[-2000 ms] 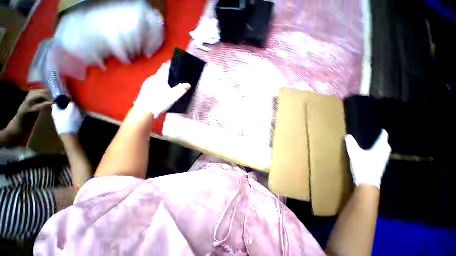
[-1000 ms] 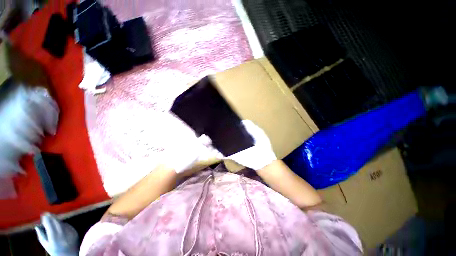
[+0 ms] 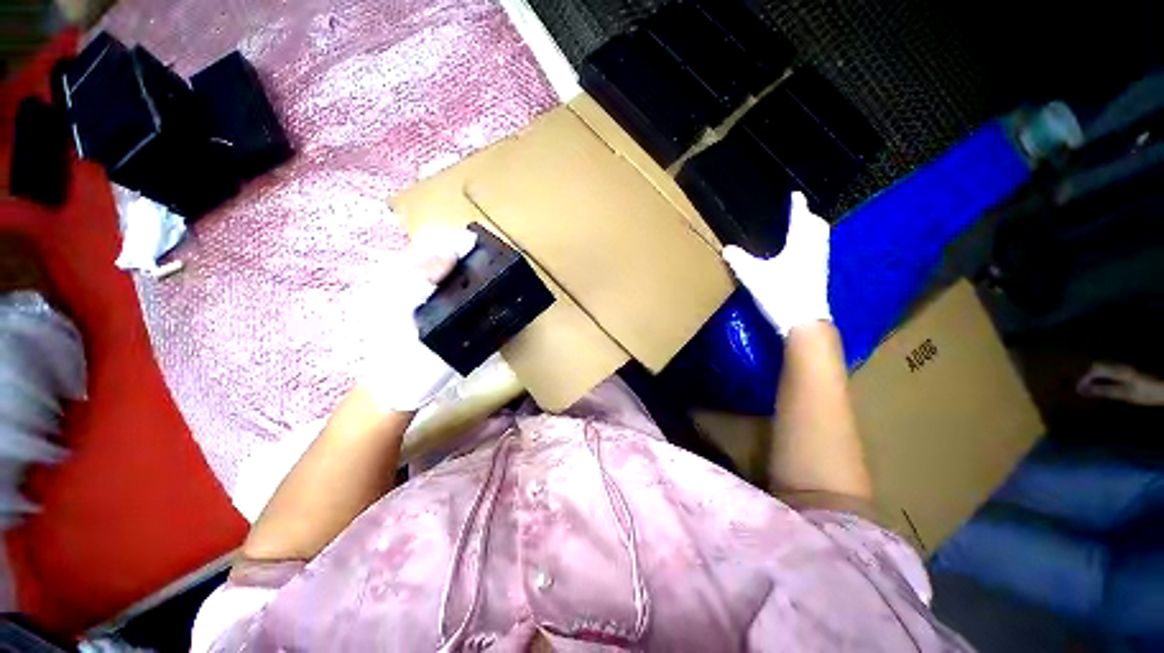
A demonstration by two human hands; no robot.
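My left hand point(image 3: 415, 325), in a white glove washed out by glare, holds a black housing point(image 3: 488, 301) above the padding, beside the cardboard sheet point(image 3: 600, 242). Small holes show on the housing's face. My right hand point(image 3: 789, 274), also gloved, is at the near edge of the black housings point(image 3: 747, 191) lying on the mesh conveyor. Its thumb and fingers are spread and I see nothing in it. Whether its fingertips touch a housing I cannot tell.
Stacked black housings point(image 3: 160, 121) and a crumpled white piece point(image 3: 151, 235) are at the far left of the pink padding point(image 3: 364, 83). Blue wrapping point(image 3: 913, 242) edges the conveyor point(image 3: 574, 26). A carton marked A006 point(image 3: 951, 402) is at lower right. A person's hand point(image 3: 1117, 383) shows at the right edge.
My right hand has let go of the housing and moved right to the conveyor. My left hand keeps a housing, now turned with its holed face showing. The view has shifted slightly.
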